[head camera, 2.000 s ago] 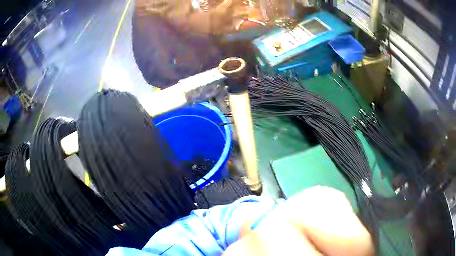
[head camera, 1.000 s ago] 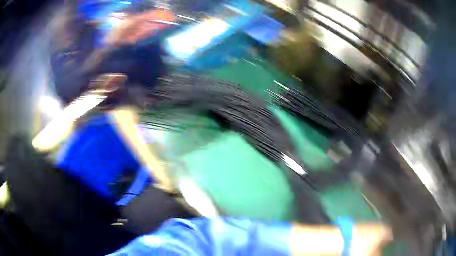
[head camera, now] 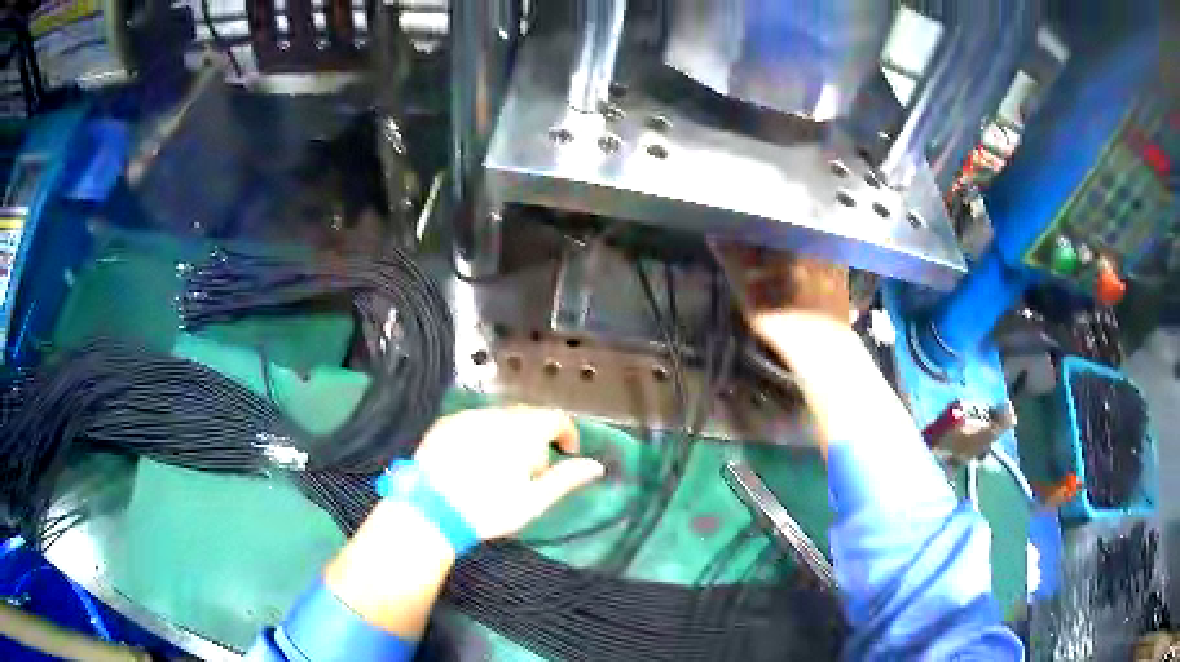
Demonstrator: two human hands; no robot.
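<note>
My left hand [head camera: 518,468], with a blue wristband, is over the green mat in front of the press, thumb and fingers apart, holding nothing visible. My right hand [head camera: 792,287] reaches under the upper mold plate [head camera: 725,181]; its fingers are partly hidden in shadow, and I cannot tell what it grips. A few black cables [head camera: 679,414] run from the lower mold [head camera: 589,369] beside my right hand down over the mat. A silver loading bar [head camera: 776,517] lies slanted on the mat, left of my right forearm. A thick black cable bundle [head camera: 582,601] lies across the front.
More black cables [head camera: 155,407] curve over the mat at left, tied with a whitish band. Guide pillars rise from the upper plate. A blue control panel [head camera: 1113,207] is at upper right, a light-blue basket [head camera: 1110,440] of black pieces at far right. A blue drum rim [head camera: 58,582] is at lower left.
The view has swung right from the drum and hanging cables to the press. Both hands are now seen, the right one inside the press and the left one over the mat.
</note>
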